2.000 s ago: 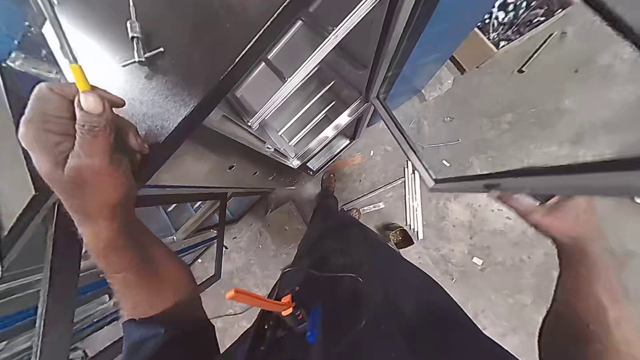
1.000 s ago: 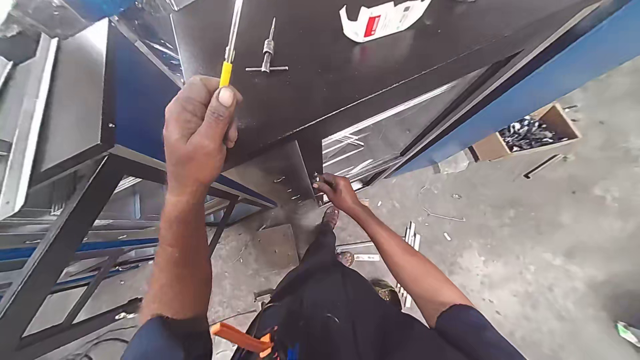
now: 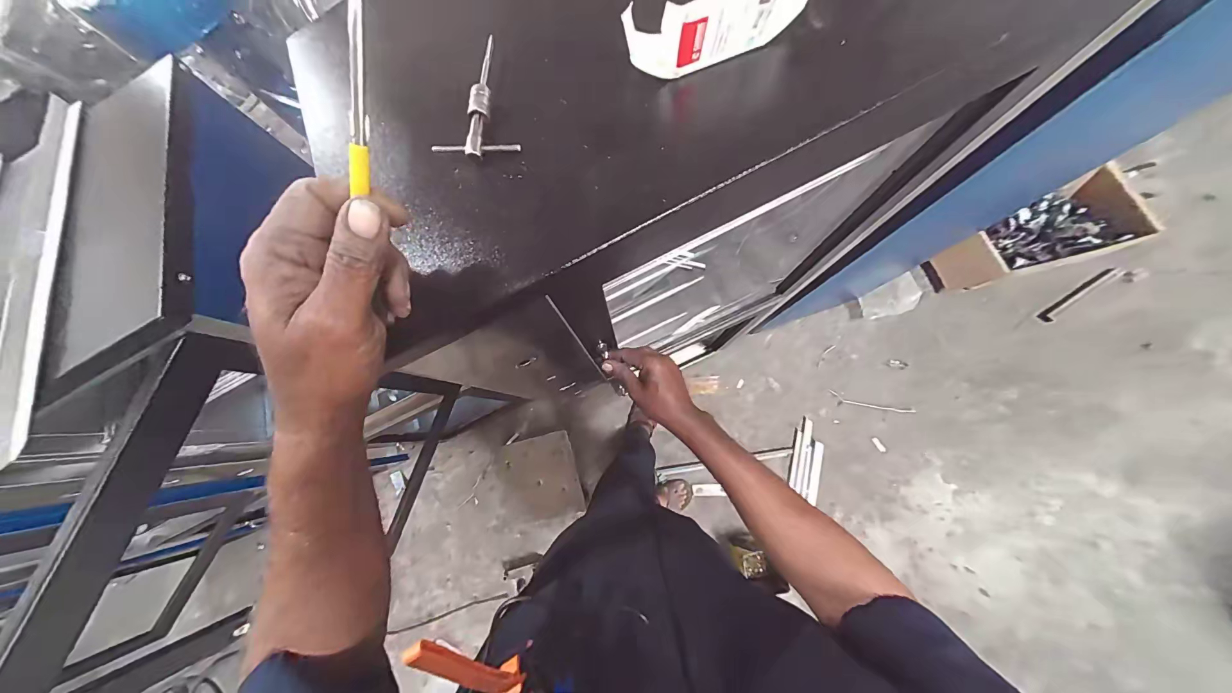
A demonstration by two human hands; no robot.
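My left hand (image 3: 327,279) is closed around a slim metal rod-like tool with a yellow sleeve (image 3: 359,170), held upright over the left end of a dark metal cabinet top (image 3: 568,164). On that top, just right of the hand, lies a T-handle tap wrench (image 3: 477,111). Lower down, my right hand (image 3: 654,383) reaches to the cabinet's side edge, its fingers pinched at a small metal fitting (image 3: 603,351); whether they grip it or only touch it is unclear. Farther back on the top stands a torn white and red carton (image 3: 712,34).
An open cardboard box of small metal parts (image 3: 1059,231) sits on the floor at right, beside a blue panel (image 3: 866,250). White strips (image 3: 805,462) lie near my feet. Dark metal frames (image 3: 135,491) stand at left. An orange-handled tool (image 3: 462,666) is at my waist.
Two seconds ago my right hand was at a dark-framed glazed door on the right; it has since moved to the cabinet's side edge. The left hand keeps its hold. The view has shifted.
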